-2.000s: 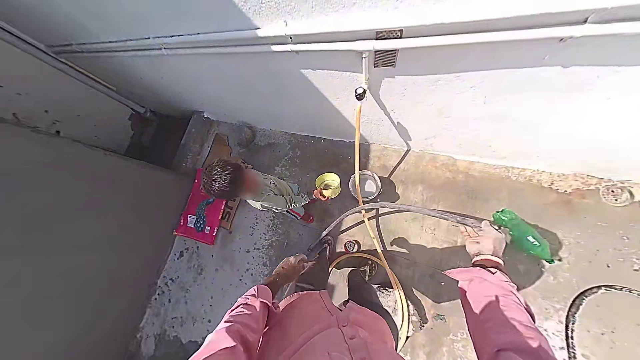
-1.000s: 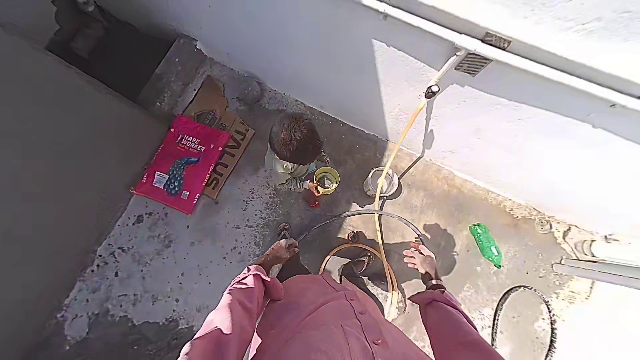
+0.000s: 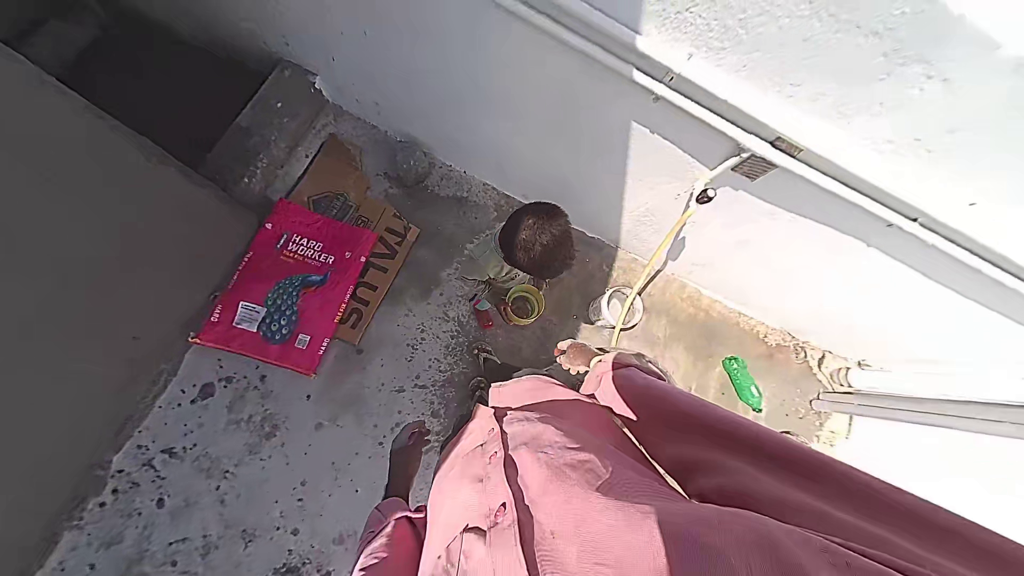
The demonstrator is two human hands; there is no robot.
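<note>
My left hand [image 3: 406, 452] hangs beside the pink shirt, over the concrete floor; its fingers are blurred and its grip is unclear. Near the lower end of the visible yellow hose [image 3: 654, 260] is my right hand [image 3: 578, 356], fingers partly curled, with no clear object in them. That hose runs down from a wall tap [image 3: 705, 196] and passes a whitish round container [image 3: 602, 310]. A yellow container [image 3: 526, 305] is beside a small person [image 3: 538, 240], whose hand is at its rim. The green plastic bottle [image 3: 742, 384] lies on the floor to the right.
A pink printed sack [image 3: 284, 286] overlaps flattened cardboard [image 3: 382, 276] on the left. White walls with a pipe [image 3: 680, 96] run along the back. A dark recess [image 3: 164, 88] is at upper left, and a pale rail or ledge [image 3: 920, 410] juts in at right.
My hands no longer show the dark hose spanning between them. My left hand has dropped to my side. The bottle, first beside my right hand, lies apart from it. The view has turned.
</note>
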